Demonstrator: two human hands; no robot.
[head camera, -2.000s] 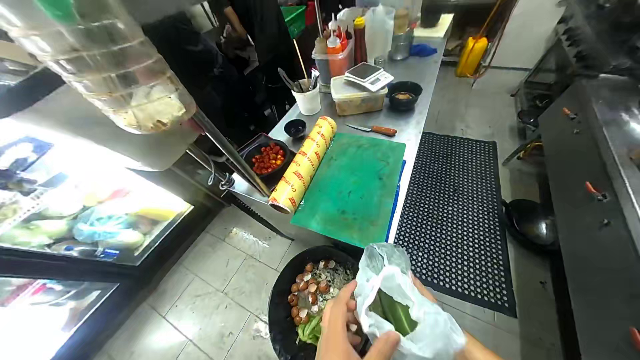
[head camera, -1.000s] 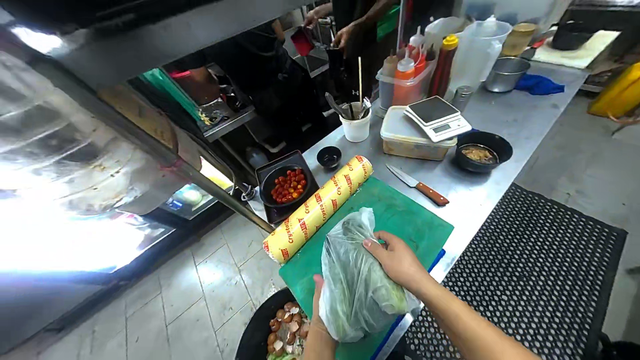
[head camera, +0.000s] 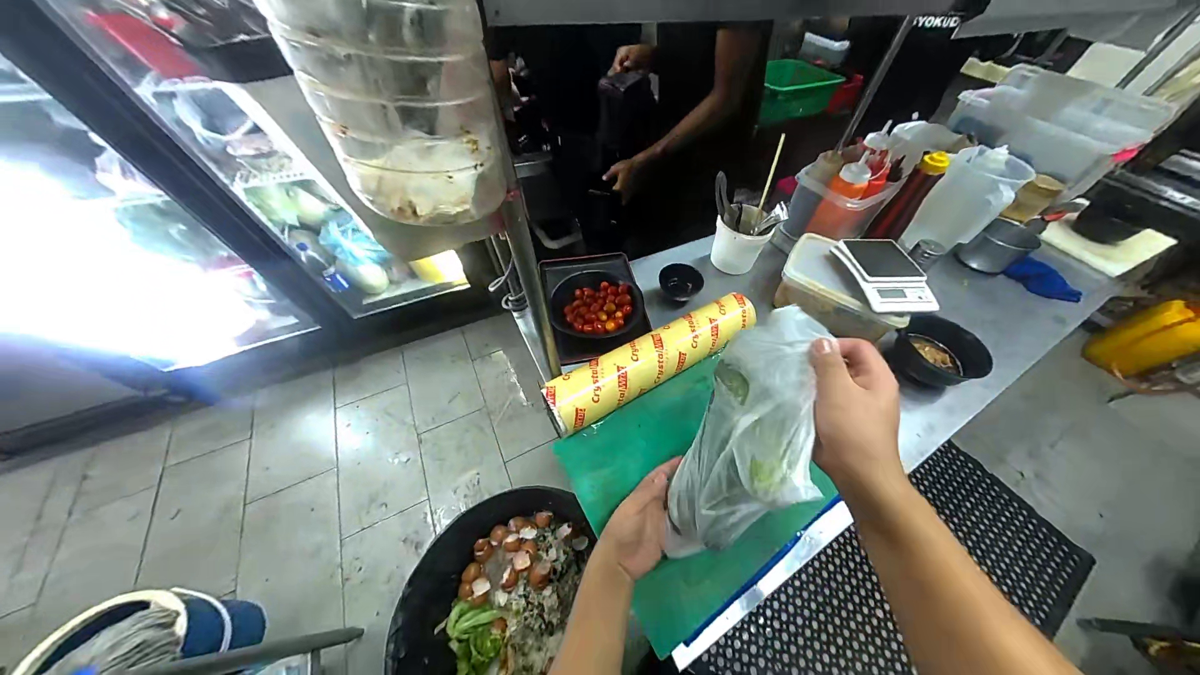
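A whitish plastic bag (head camera: 750, 441) with green leafy contents showing through is held above the green cutting board (head camera: 600, 459). My left hand (head camera: 642, 520) grips its lower left side. My right hand (head camera: 853, 403) pinches its upper right edge between thumb and fingers. Behind the bag, a roll of cling film (head camera: 652, 361) with yellow and red print lies along the board's far left edge. The knife seen earlier is hidden behind the bag and my right hand.
Below the board stands a black bin (head camera: 412, 581) with eggshells and scraps. A bowl of cherry tomatoes (head camera: 597, 305), a digital scale (head camera: 886, 272) on a lidded container, a black bowl (head camera: 940, 352) and sauce bottles (head camera: 909, 197) stand on the steel counter. A co-worker's arms (head camera: 694, 122) show beyond.
Two seconds ago the bag was open toward me, beyond the counter's near edge; its mouth is now gathered, and it is over the board. The view has swung left since one second ago.
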